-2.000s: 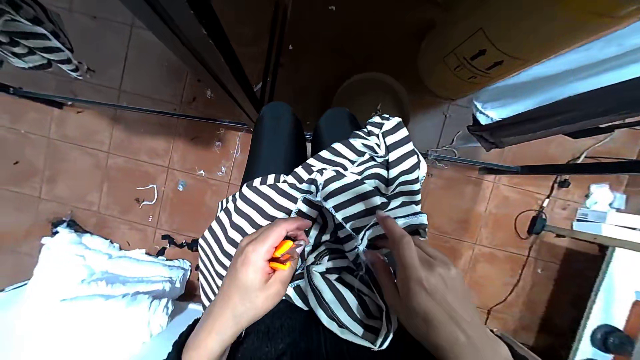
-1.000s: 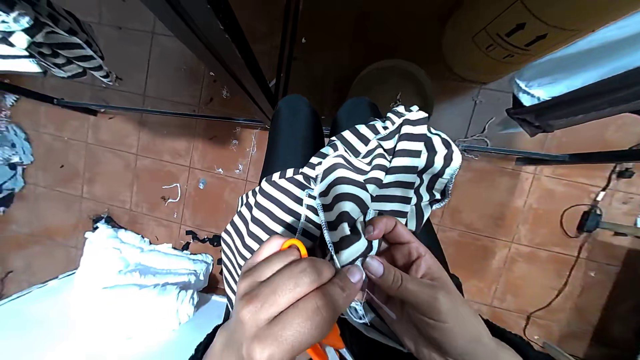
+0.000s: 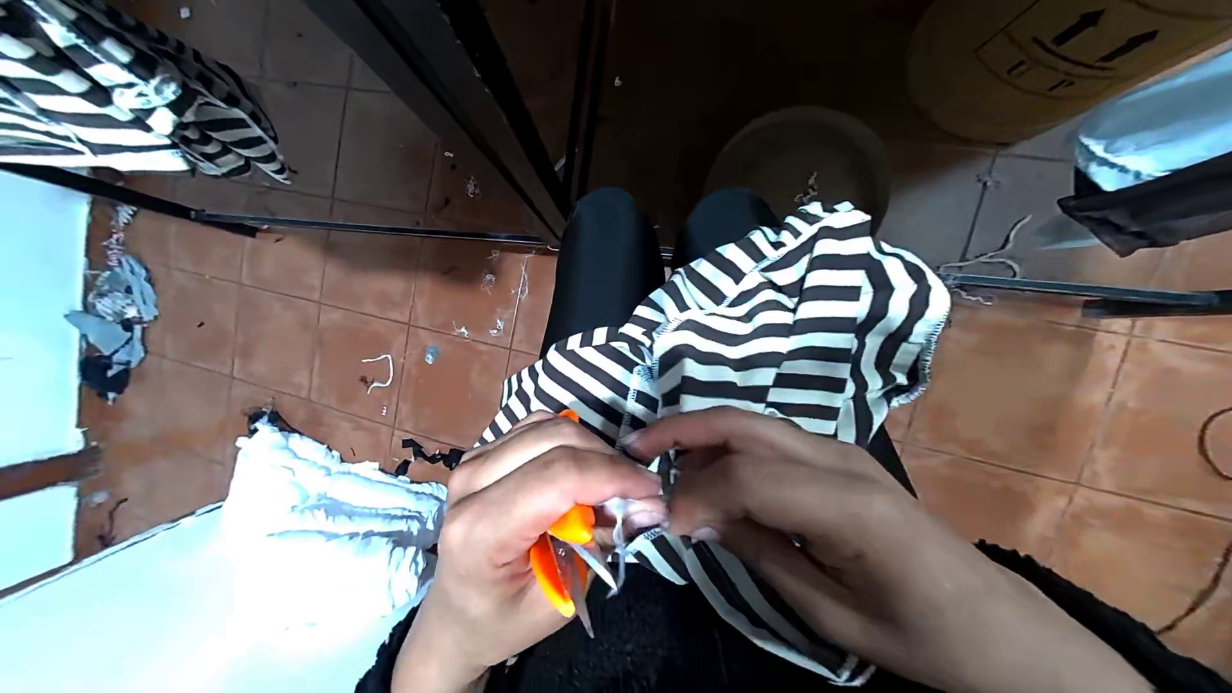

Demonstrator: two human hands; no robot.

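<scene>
Black-and-white striped fabric (image 3: 770, 337) lies across my lap, with overlocked seams showing along it. My left hand (image 3: 539, 510) holds small orange-handled thread snips (image 3: 568, 558), their blades pointing down, and its fingertips pinch the seam edge with loose pale threads (image 3: 621, 539). Close against it, my right hand (image 3: 770, 491) grips the same fabric between thumb and fingers. The pinched part of the cloth is partly hidden by the fingers.
Folded white fabric (image 3: 327, 520) rests on a white surface at lower left. Striped cloth (image 3: 115, 96) is at upper left. A metal frame bar (image 3: 385, 229) crosses ahead of my knees. Beyond are a round container (image 3: 799, 159) and a large yellowish drum (image 3: 1059, 67). Thread scraps (image 3: 380, 373) lie on the tiled floor.
My hands were apart over the fabric two seconds ago and are now together at a seam. The snips' blades now show below my left hand. The view has shifted somewhat.
</scene>
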